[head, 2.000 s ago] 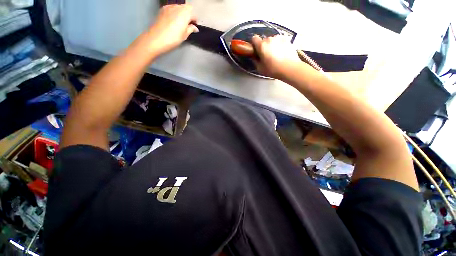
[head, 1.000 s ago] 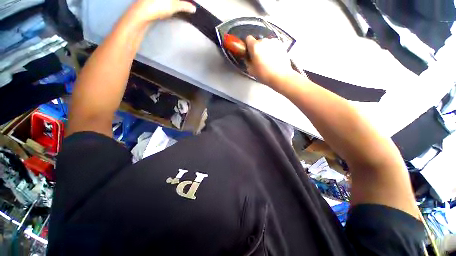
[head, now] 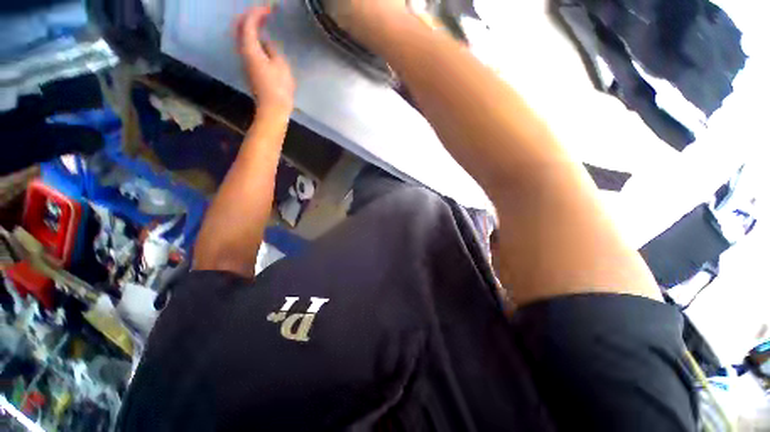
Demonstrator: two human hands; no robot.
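The steam iron (head: 365, 56) is at the top edge of the view, mostly cut off. Only part of its dark metal rim shows. My right hand (head: 361, 15) is over the iron, partly cut off by the picture's edge, and the handle is out of view. My left hand (head: 267, 66) is over the pale pressing table (head: 333, 105), left of the iron, fingers apart and holding nothing visible. The end of a dark strip (head: 606, 177) lies on the table beyond my right forearm; the rest is hidden or out of view.
Dark cut pieces (head: 688, 51) lie at the table's far right. A flat black pad (head: 685, 245) is at the right end. Below the table are a red basket (head: 52, 221), blue crates and scattered scraps (head: 76, 359). Folded cloth is at the upper left.
The iron and my right hand have moved left and up to the top edge. My left hand has come off the dark strip, opened and moved lower in view.
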